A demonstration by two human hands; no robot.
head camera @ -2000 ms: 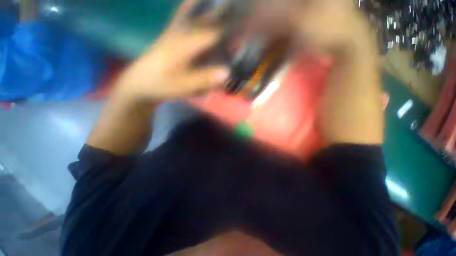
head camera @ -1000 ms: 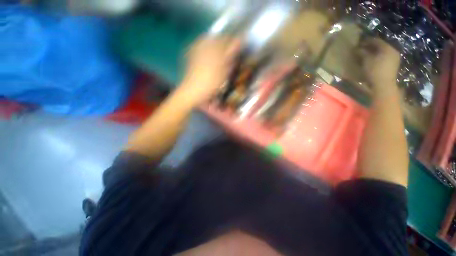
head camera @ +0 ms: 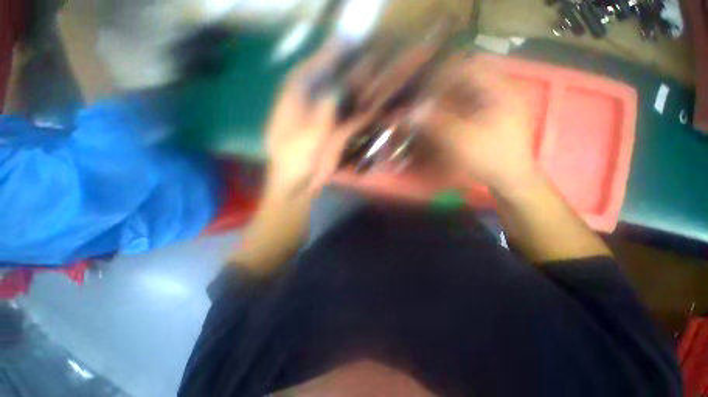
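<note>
A pink-red work tray (head camera: 586,147) lies at the green bench's near edge, with a green spot (head camera: 447,199) on its near rim. Its right recesses show bare. Dark and silver metal parts (head camera: 378,149) lie in its left part, blurred, between my hands. My left hand (head camera: 304,132) is at the tray's left end, blurred, by a dark piece near the thumb; its grip is unclear. My right hand (head camera: 477,128) is over the tray's middle, blurred, and its fingers and anything in them cannot be made out.
A heap of dark and silver parts (head camera: 609,15) lies on a tan board beyond the tray. A white slip (head camera: 661,98) and a small ring (head camera: 683,116) are on the bench at right. A co-worker's blue-clothed arm (head camera: 101,182) is at left. Red trays (head camera: 693,353) show at lower right.
My right hand has come back from beside the loose parts at upper right to over the tray. The view has shifted, showing more of the tray's right end and the co-worker's blue clothing.
</note>
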